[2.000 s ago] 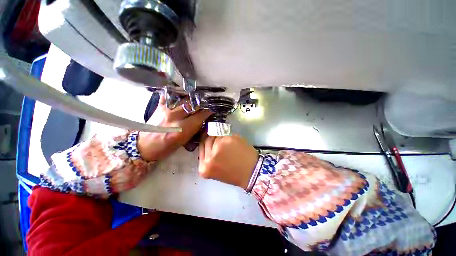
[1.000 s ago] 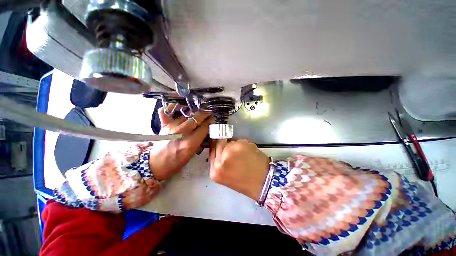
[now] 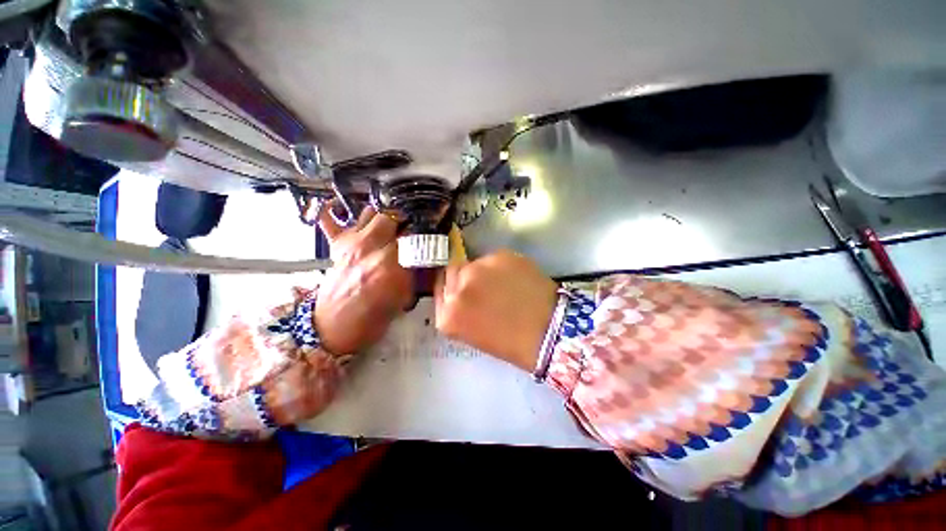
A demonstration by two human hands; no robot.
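A black pouch piece [image 3: 422,282] shows as a small dark patch between my hands, just below the white ribbed tension dial [image 3: 423,250]. Most of it is hidden by my hands and the dial. My left hand [image 3: 363,285] lies palm down over the piece, fingers bent around it, with fingertips partly behind the metal thread guides [image 3: 337,204]. My right hand [image 3: 500,308] is closed at the piece's right side, its thumb and fingertips pinching by the dial. The stitching point itself is hidden.
The white machine head [image 3: 581,52] spans the top. A lit spot shines on the steel bed [image 3: 664,233]. Red and black snips [image 3: 882,275] lie at right. A flat dark panel [image 3: 169,311] and a smaller black piece [image 3: 189,211] lie at left. A pale curved bar [image 3: 135,247] crosses left.
The camera view has shifted, so the machine head and large knob sit further left and higher. My left hand has turned more upright beside the dial. My right hand stays closed by the dial.
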